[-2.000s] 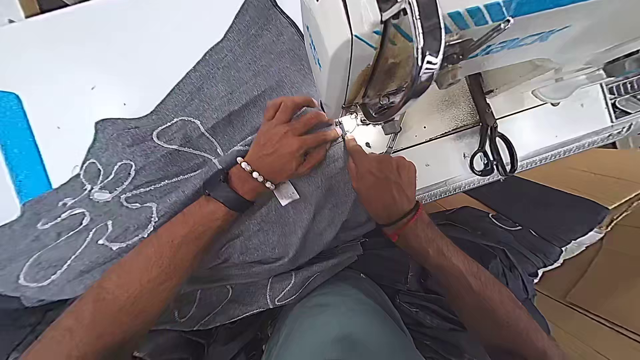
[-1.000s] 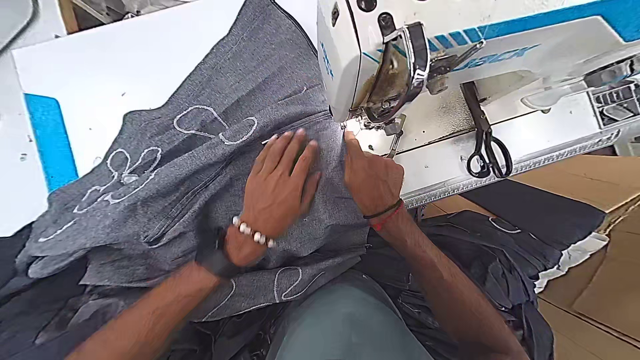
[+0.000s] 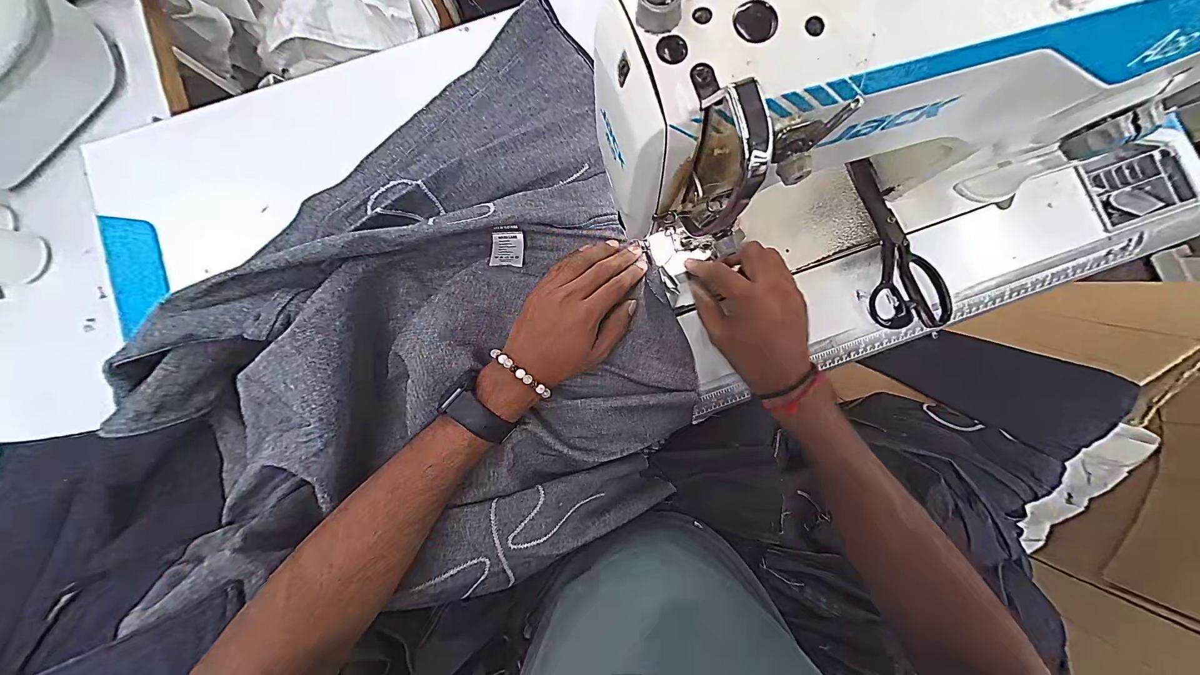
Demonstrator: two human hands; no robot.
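A grey denim garment (image 3: 375, 319) with white stitched line patterns is spread over the machine bed and down over my lap. My left hand (image 3: 577, 319) lies on it, fingers extended, their tips beside the lit presser foot (image 3: 689, 248) of a white and blue Jack sewing machine (image 3: 797, 84). A small white care label (image 3: 507, 248) shows on the cloth left of that hand. Close to the right side of the presser foot is my right hand (image 3: 757, 314), its fingers bent with thumb and index near the needle plate; whether they pinch anything cannot be seen.
Black-handled scissors (image 3: 909, 281) lie on the machine bed at right, near a ruler strip (image 3: 1012, 300) along its edge. Dark garments (image 3: 919, 450) are heaped below, by cardboard (image 3: 1125, 525). A parts tray (image 3: 1139, 183) is at far right. White cloth (image 3: 328, 37) lies at top left.
The garment has shifted and bunched, and its care label now lies face up left of my left hand. My left hand has come back toward the presser foot since one second ago.
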